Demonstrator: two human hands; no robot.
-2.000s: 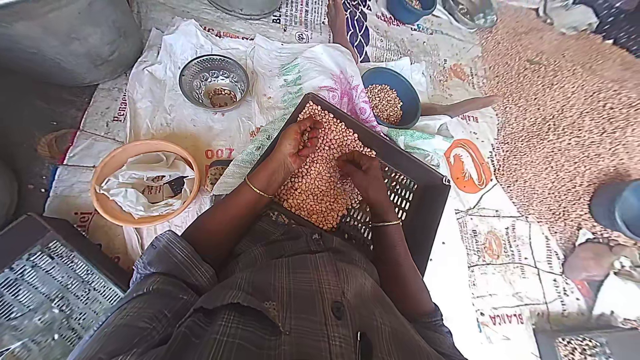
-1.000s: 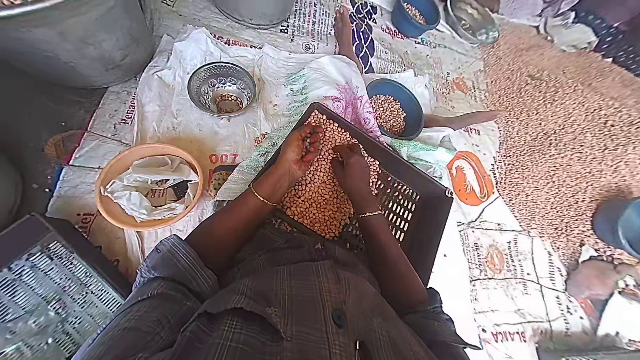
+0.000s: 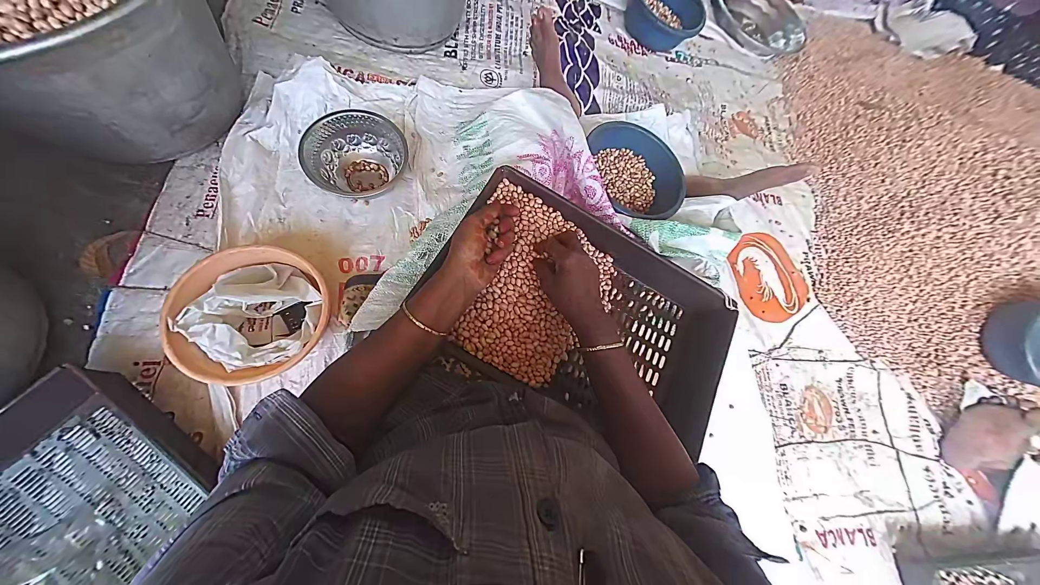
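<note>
A dark slotted plastic crate (image 3: 703, 357) rests tilted on my lap, with a heap of pinkish-tan nuts or beans (image 3: 512, 325) in its left part. Over the heap's upper left is my left hand (image 3: 486, 244), palm turned up and fingers curled around a few small pieces. My right hand (image 3: 569, 272) lies low over the heap's right side, its fingers bent down; whether they hold a piece is hidden. Each wrist wears a thin bangle. Beyond the crate stands a blue bowl (image 3: 670, 166) part full of the same pieces.
A perforated metal bowl (image 3: 313, 150) and an orange basin (image 3: 171, 325) holding white sacking stand at left. Large metal pots (image 3: 122, 97) are behind them. Another slotted crate (image 3: 49, 390) lies lower left. Nuts or beans (image 3: 918, 179) cover the right side. Another person's legs (image 3: 747, 180) extend beyond my crate.
My right hand, earlier higher and close beside my left, is now a little lower on the heap. My left hand stays over the upper left of the heap.
</note>
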